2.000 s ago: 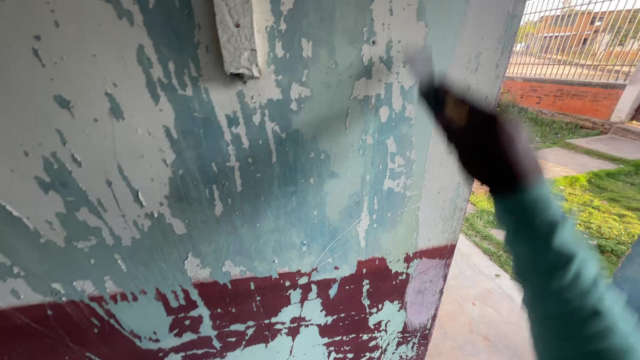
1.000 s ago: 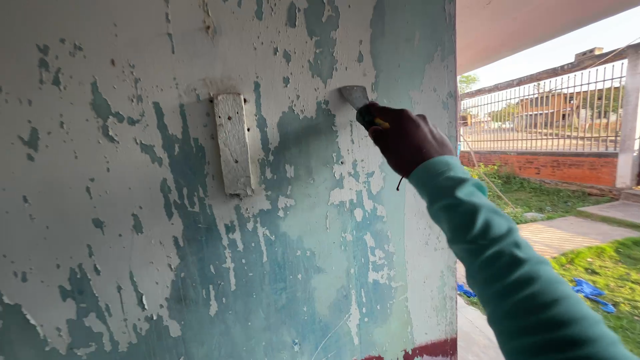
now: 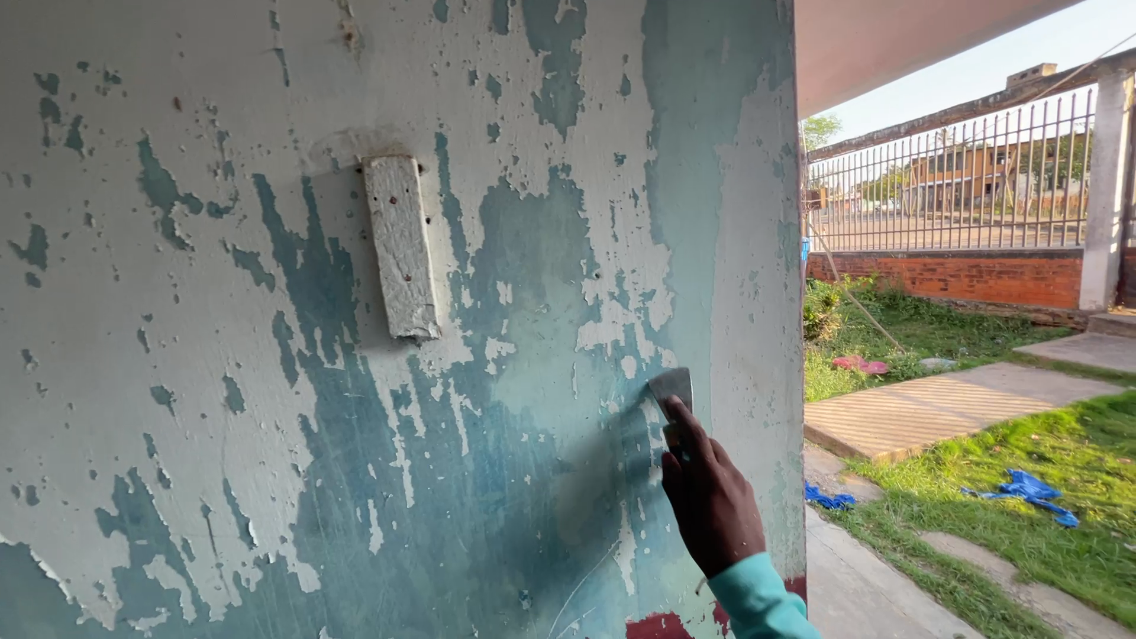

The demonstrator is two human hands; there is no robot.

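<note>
My right hand [image 3: 713,497], in a teal sleeve, is closed around the handle of a paint scraper [image 3: 672,391]. The index finger lies along the base of the wide metal blade, and the blade's edge is against the wall [image 3: 550,435]. White paint is flaked off there in ragged patches that show blue-green beneath, with dark red paint low down. To the hand's upper left, a short white-painted wooden block [image 3: 401,248] is fixed to the wall. Most of the scraper's handle is hidden in the fingers. My left hand is out of view.
The wall's corner edge [image 3: 800,355] runs just right of my hand. Beyond it lie a concrete path [image 3: 941,404], grass, blue cloths [image 3: 1029,490] on the ground and a low brick wall [image 3: 958,280] topped by a metal-bar fence [image 3: 958,186].
My right hand with the scraper has moved down the wall from beside the upper white patches, where it was one second ago. The view has shifted upward since the oldest frame.
</note>
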